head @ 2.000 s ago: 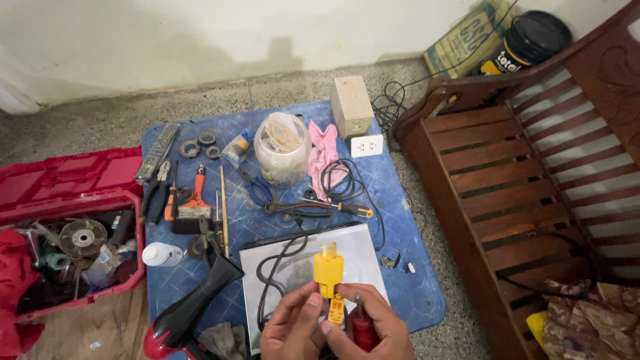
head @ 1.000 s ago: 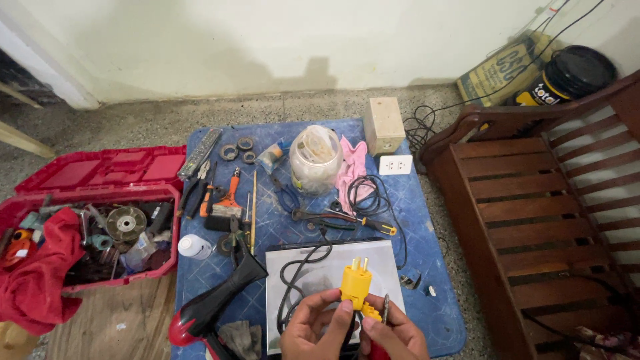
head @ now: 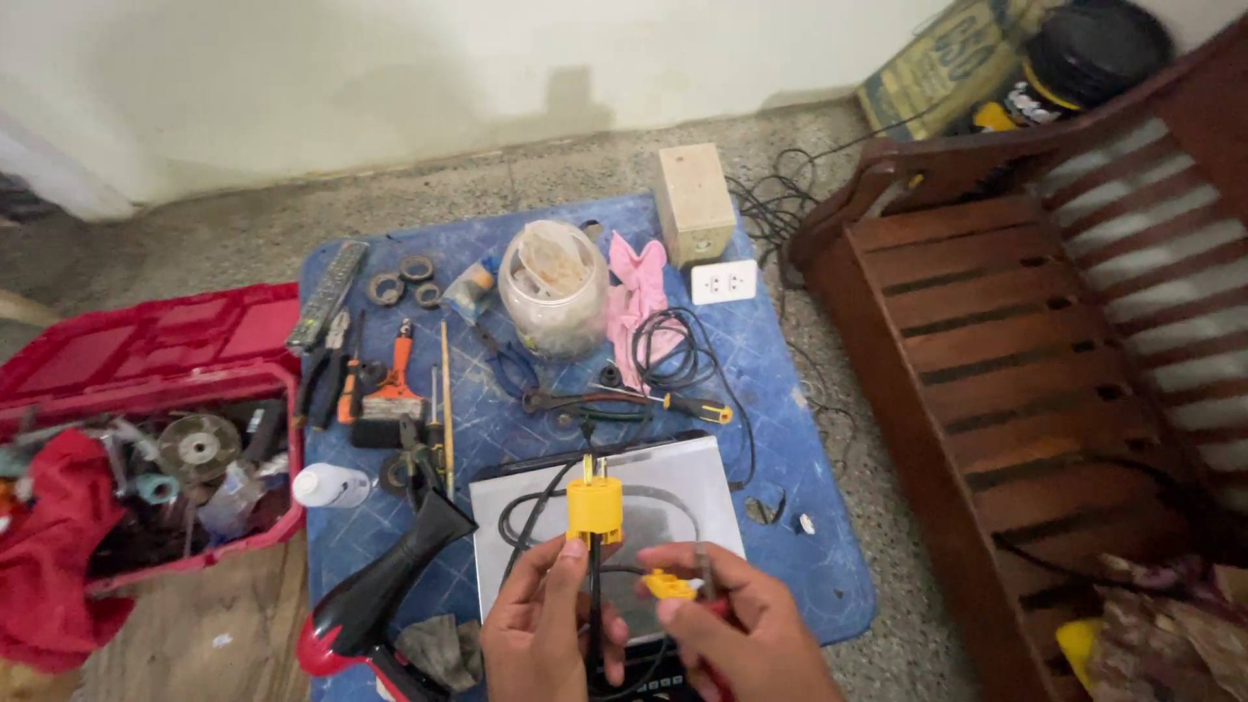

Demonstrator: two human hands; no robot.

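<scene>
My left hand (head: 556, 609) holds a yellow electrical plug (head: 595, 505) upright, its metal prongs pointing away from me and a black cord (head: 595, 604) running down from it. To its right, my right hand (head: 726, 614) pinches a small yellow plug part (head: 670, 585) between thumb and finger. The same hand also holds a red-handled tool, mostly hidden, its metal shaft (head: 706, 570) showing. Both hands are over a flat silver-topped device (head: 682, 487) on the blue table. A loop of black cord lies on that device.
On the blue table (head: 809, 546) are a black and red hair dryer (head: 380, 585), a white bottle (head: 331, 485), pliers (head: 509, 363), a screwdriver (head: 700, 408), tape rolls (head: 385, 289), a plastic jar (head: 553, 302) and a white outlet (head: 723, 282). A red toolbox (head: 283, 546) stands left, a wooden bench (head: 975, 390) right.
The small yellow part, earlier close against the plug, is now apart from it in my right hand. My hands have moved apart, and the black cord below the plug now shows.
</scene>
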